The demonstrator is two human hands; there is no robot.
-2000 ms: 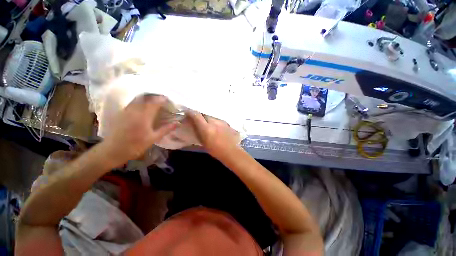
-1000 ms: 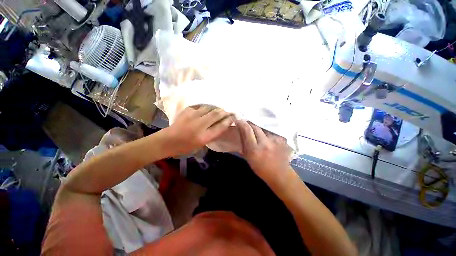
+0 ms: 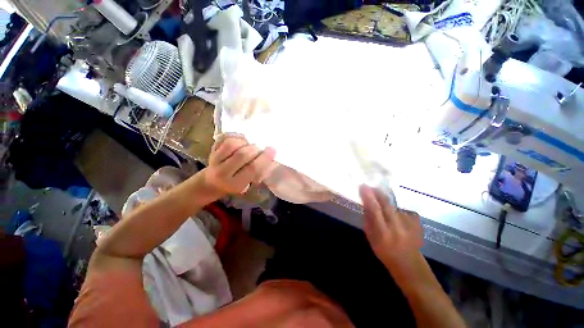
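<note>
A pale garment piece [image 3: 298, 184] lies on the white machine table left of the needle area, its lower edge hanging over the table's front edge. Much of it is washed out by glare. My left hand [image 3: 240, 164] pinches the garment's near edge at its left part. My right hand [image 3: 392, 224] is at the garment's right end, over the table's front edge, its fingertips at a small blurred pale thing; I cannot tell whether it grips it or cloth. The sewing machine head [image 3: 535, 109] stands to the right, its presser foot area lost in glare.
A smartphone [image 3: 514, 182] with a cable lies right of the needle. A yellow coil [image 3: 569, 257] is at the right edge. A small white fan [image 3: 154, 69] stands at the left. A pale cloth heap [image 3: 186, 272] is below the table. Dark fabric lies at the far left.
My hands, close together before, are now apart, the right one moved right along the garment edge. The camera view has swung left, so the machine sits farther right in the picture.
</note>
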